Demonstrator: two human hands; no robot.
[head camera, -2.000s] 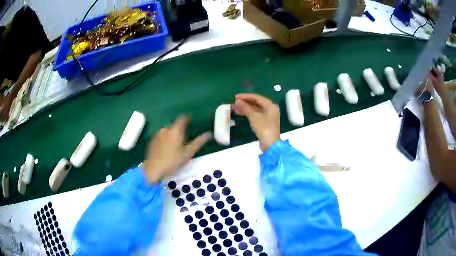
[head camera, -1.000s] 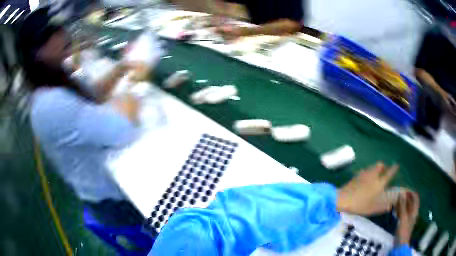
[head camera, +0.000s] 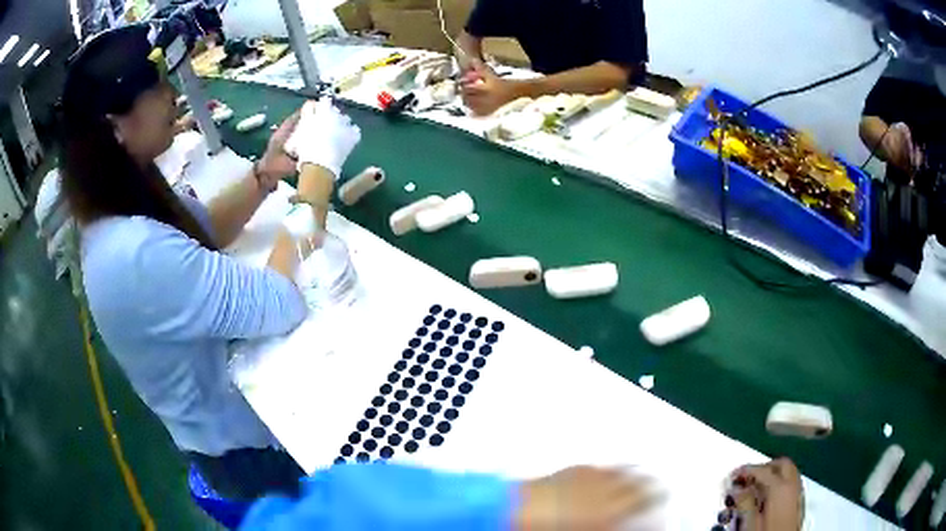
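Observation:
My left hand (head camera: 591, 502), in a blue sleeve, is low over the white bench, blurred and partly cut off by the bottom edge; its fingertips are unclear. My right hand (head camera: 773, 498) is at the bottom right, fingers bent over a group of black round adhesive pads (head camera: 729, 502); whether it grips them or their sheet is unclear. A cream housing (head camera: 799, 420) lies on the green belt just beyond my right hand. A sticker sheet (head camera: 423, 379) with rows of black dots lies on the bench to the left.
More housings lie along the green belt (head camera: 581, 207), including one with a dark end spot (head camera: 505, 273). A person in light blue (head camera: 176, 280) works at left, holding white material. Another person's hands (head camera: 488, 91) are across the belt. A blue bin (head camera: 773, 171) holds gold-orange pieces.
The view has swung left from the earliest frame and is sharper now. My hands, close together at the belt edge a second ago, are lower and farther apart. The housing near them lies free.

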